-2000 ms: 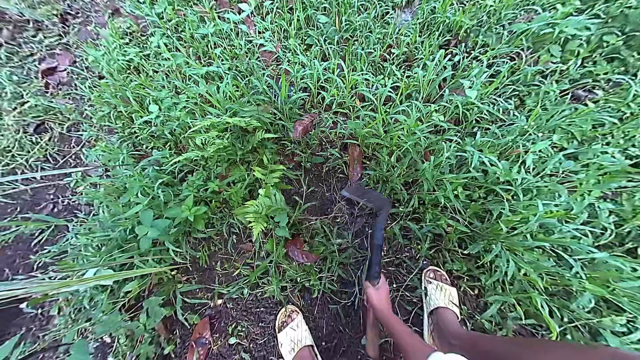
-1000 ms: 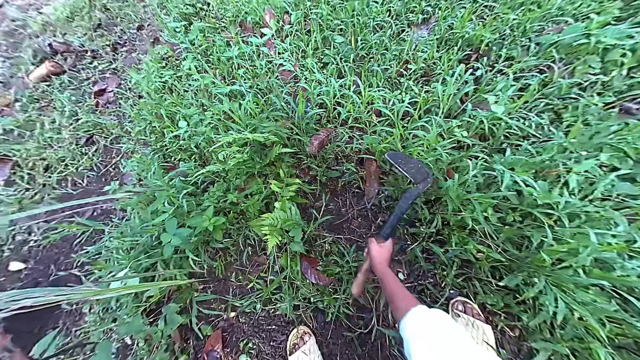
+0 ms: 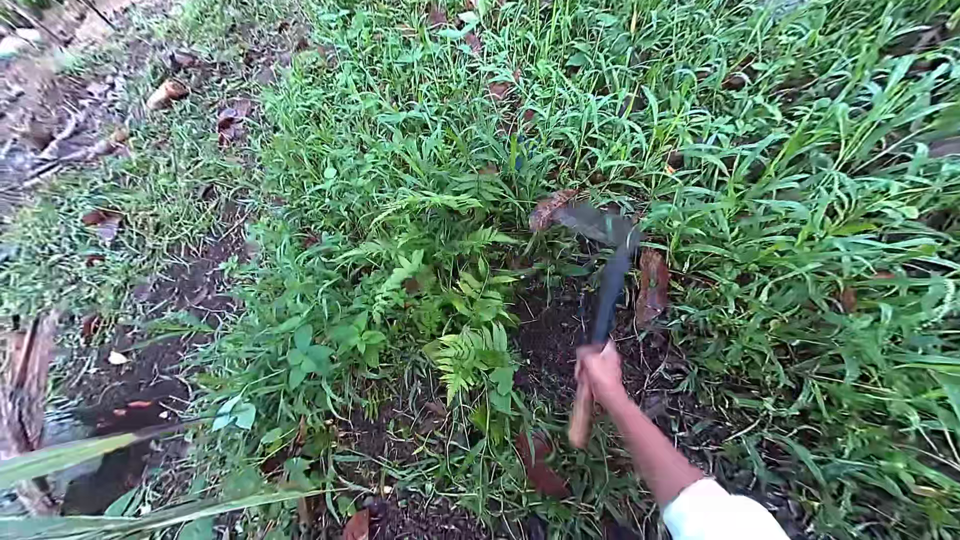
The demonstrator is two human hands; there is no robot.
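My right hand (image 3: 601, 371) is closed around the handle of a hooked, sickle-like blade tool (image 3: 613, 281). The wooden butt of its handle sticks out below the fist. Its dark shaft points up and away, and the blade, blurred, bends to the left over the weeds by a brown dry leaf (image 3: 551, 208). Left of the tool grows a light green fern (image 3: 472, 356), with dark bare soil (image 3: 551, 330) between them. My left hand is out of the frame.
Dense green grass (image 3: 787, 187) covers the right and top. At the left lie a muddy strip, a puddle (image 3: 105, 457), a weathered piece of wood (image 3: 26, 382) and sticks (image 3: 67, 150). Long leaf blades (image 3: 75, 457) cross the lower left. Another dry leaf (image 3: 651, 289) lies right of the shaft.
The tool's blade has swung from pointing up and right of the upright dry leaf to its left side, still in my right hand. The view has shifted left, and my feet are out of it.
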